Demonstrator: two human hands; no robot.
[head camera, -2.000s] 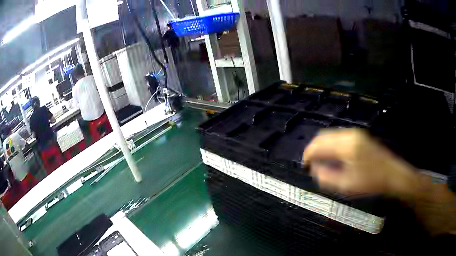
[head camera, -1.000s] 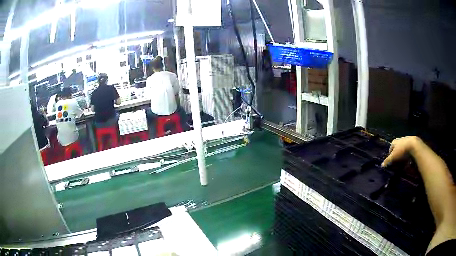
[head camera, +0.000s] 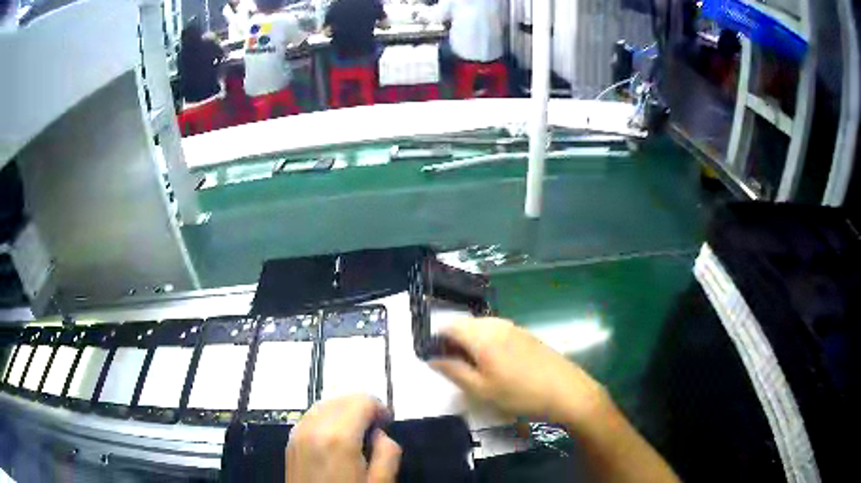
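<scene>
A row of black phone middle frames (head camera: 222, 363) with white centres lies side by side on the white feed track (head camera: 406, 377). My right hand (head camera: 514, 368) grips one or more dark frames (head camera: 453, 288), tilted up over the bare white part right of the row. My left hand (head camera: 340, 439) is at the near edge of the row's right end, over a black padded block (head camera: 425, 448). Its fingers are bent; whether they hold anything cannot be told. A black pad (head camera: 340, 274) lies beyond the row.
A green conveyor belt (head camera: 396, 217) runs beyond the track, with frames (head camera: 302, 165) near its far side. A white pole (head camera: 538, 113) stands up from it. Stacked black trays (head camera: 793, 283) are at right, a grey metal machine (head camera: 113, 179) at left. People sit beyond on red stools (head camera: 352, 85).
The view has swung left and down from the tray stack to the track. My right hand has left the trays and now holds a dark frame or frames. My left hand has come into view.
</scene>
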